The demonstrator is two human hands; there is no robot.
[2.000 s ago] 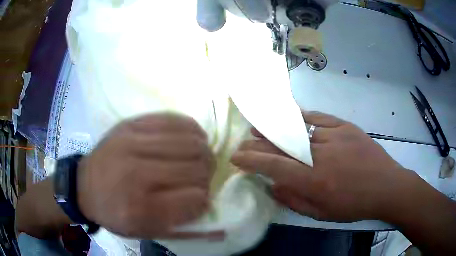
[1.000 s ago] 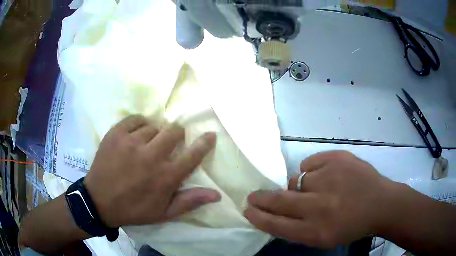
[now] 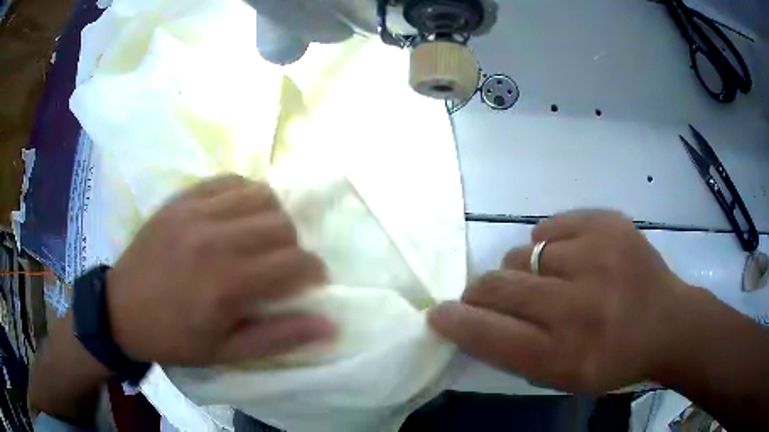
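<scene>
The cream garment fabric (image 3: 362, 245) lies bunched under the machine head and down to the front edge, glaring white near the lamp. My left hand (image 3: 223, 274), with a dark wrist band, is on the fabric at left, its fingers curled and blurred; whether it grips the cloth cannot be told. My right hand (image 3: 561, 304), with a ring, pinches the fabric's right edge between thumb and fingers. The thread tension knob (image 3: 443, 69) is above the fabric. The needle is hidden.
The machine head (image 3: 337, 18) is overhead. A small metal disc (image 3: 499, 91) sits on the white bed (image 3: 540, 160). Black-handled scissors (image 3: 712, 59), black snips (image 3: 723, 190) and a small greyish piece (image 3: 755, 271) lie at right. A printed ruler strip (image 3: 80, 198) shows at left.
Over the frames the fabric's front part is opened out, then folded over between the hands. Since one second ago, my left hand has curled its fingers, and my right hand has moved slightly up.
</scene>
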